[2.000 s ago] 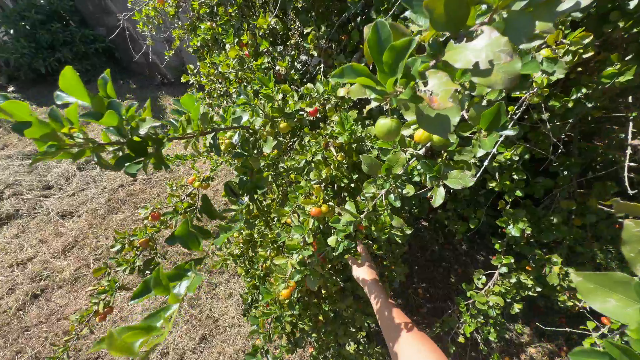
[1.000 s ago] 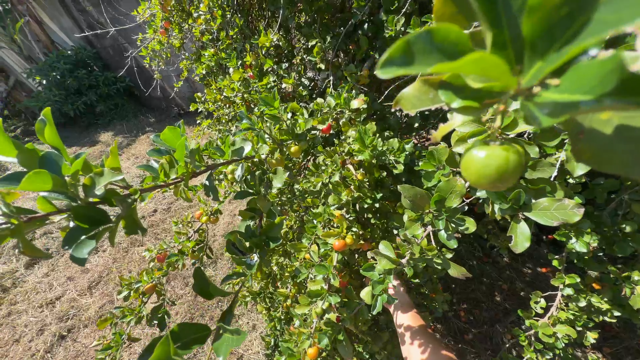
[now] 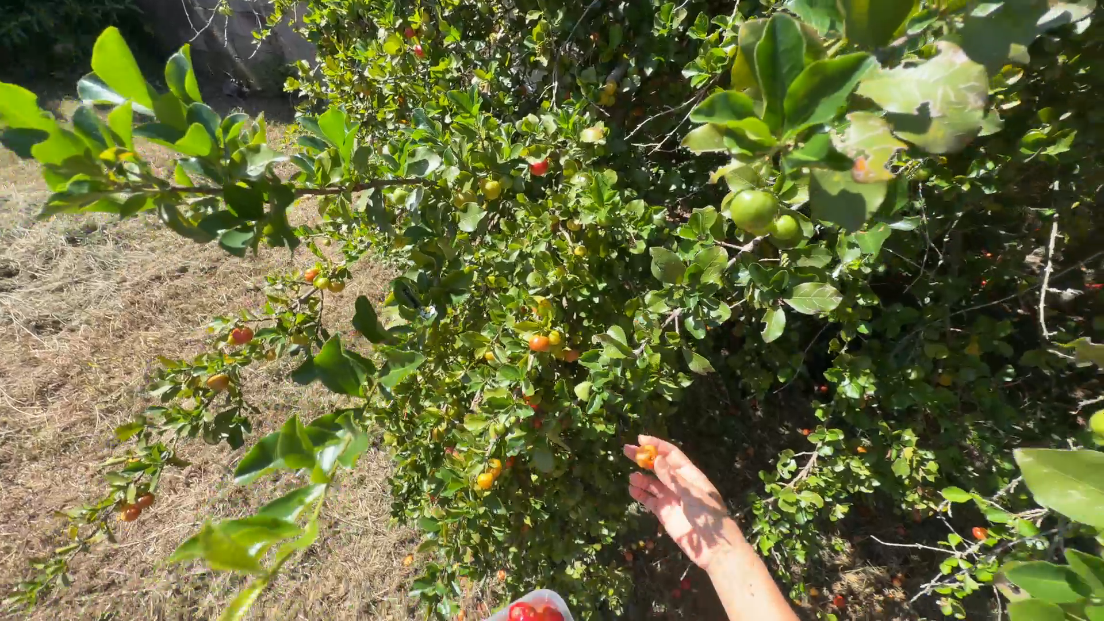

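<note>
My right hand [image 3: 677, 500] is at the lower middle right, palm partly up, with a small orange fruit [image 3: 645, 457] held at its fingertips. It is just off the leaves of a fruiting bush. At the bottom edge shows part of a clear plastic container [image 3: 561, 601] with red fruits [image 3: 535, 612] in it; what supports it is out of view. My left hand does not show. On the bush hang an orange fruit [image 3: 539, 342], a red fruit [image 3: 539, 167], yellow-orange fruits [image 3: 486, 479] and a larger green fruit [image 3: 753, 211].
A leafy branch [image 3: 293, 191] reaches across the upper left, and another [image 3: 302, 517] rises at the lower left. Dry grass [image 3: 78, 345] covers the ground at left. Thin bare twigs [image 3: 1048, 267] stick out at right. A wall [image 3: 259, 43] stands behind.
My right hand was among the leaves; it has drawn back from them and now shows an orange fruit at its fingertips. The container with red fruits has come into view at the bottom.
</note>
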